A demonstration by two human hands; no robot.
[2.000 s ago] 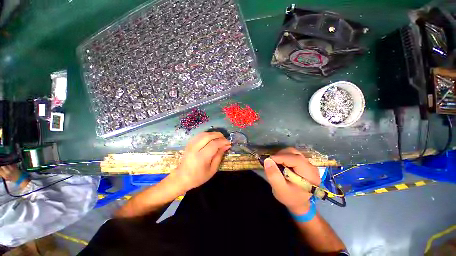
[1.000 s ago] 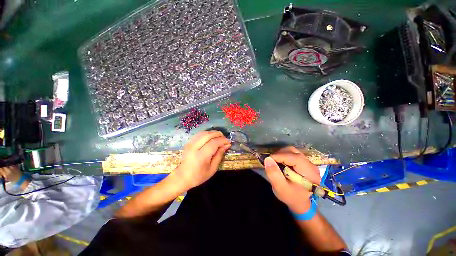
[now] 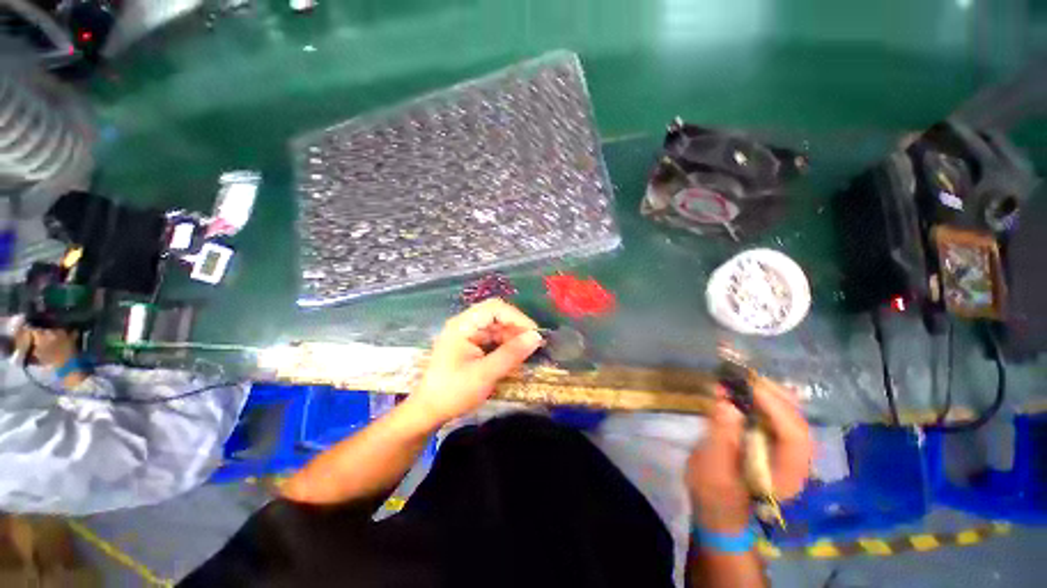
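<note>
My left hand [image 3: 468,358] is at the bench's front edge with thumb and fingertips pinched together, beside the small round work rest [image 3: 565,345]. Whatever is between the fingertips is too small and hidden to name. My right hand [image 3: 752,442], blurred, with a blue wristband, holds the soldering iron [image 3: 758,459] upright below the white tub [image 3: 758,292], its tip end pointing up toward the tub and apart from the work rest. The red small parts [image 3: 580,295] lie in a pile above the rest. The dark small parts [image 3: 487,289] lie left of them, partly behind my left hand.
The component tray [image 3: 454,184] lies at the upper left, filled with small silvery parts. The fume fan [image 3: 723,184] stands behind the tub. The soldering station [image 3: 918,230] with cables is at the right. Another person's hand [image 3: 52,345] and light sleeve show at the left edge.
My right hand has moved right, away from my left hand, and turned the iron more upright. My left hand stays pinched near the rest. The camera view has tilted up and shifted.
</note>
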